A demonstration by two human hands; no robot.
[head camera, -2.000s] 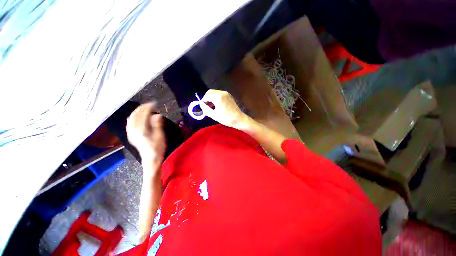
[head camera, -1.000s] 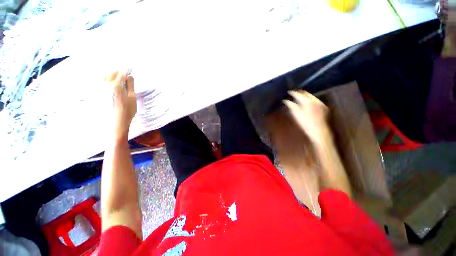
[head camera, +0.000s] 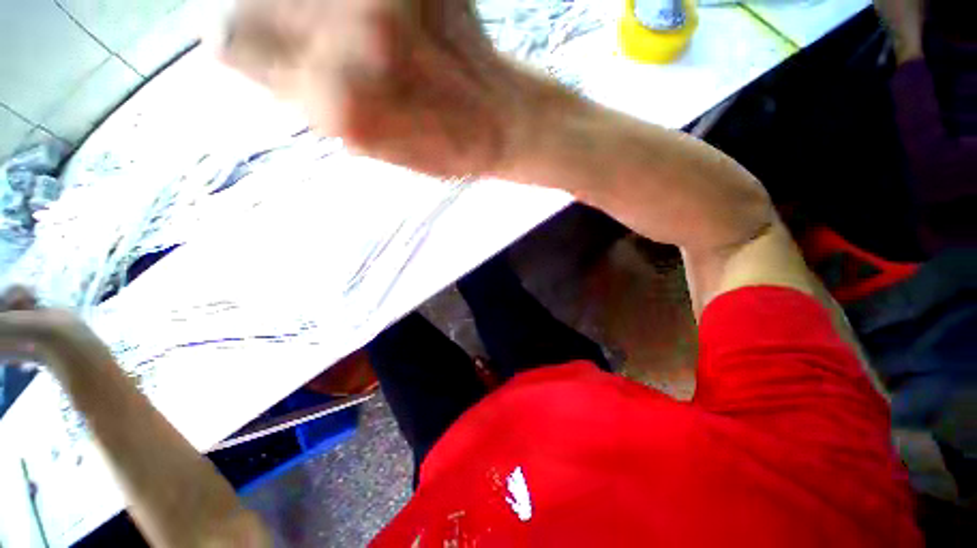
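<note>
Thin white-grey cables [head camera: 193, 340] lie in wavy lines across the white tabletop [head camera: 289, 375], and a denser bundle of strands [head camera: 161, 214] lies further left. My right hand [head camera: 375, 80] is raised large and blurred over the table at the top, close to the camera; its fingers are too blurred to tell what they do. My left hand [head camera: 32, 326] is at the far left, partly cut off by the picture's edge and blurred, above the table's left part. No cable shows clearly in either hand.
A yellow tape roll or tub [head camera: 656, 34] with a grey-blue centre stands near the far table edge. A blue crate [head camera: 321, 430] is under the table. A red stool [head camera: 857, 262] is at the right. Another person's purple sleeve and hand [head camera: 902, 27] show at the upper right. A tiled wall [head camera: 102, 43] is behind.
The coiled cable seen earlier in my right hand no longer shows. My right hand has moved from beside the carton up over the table; my left hand has moved to the far left.
</note>
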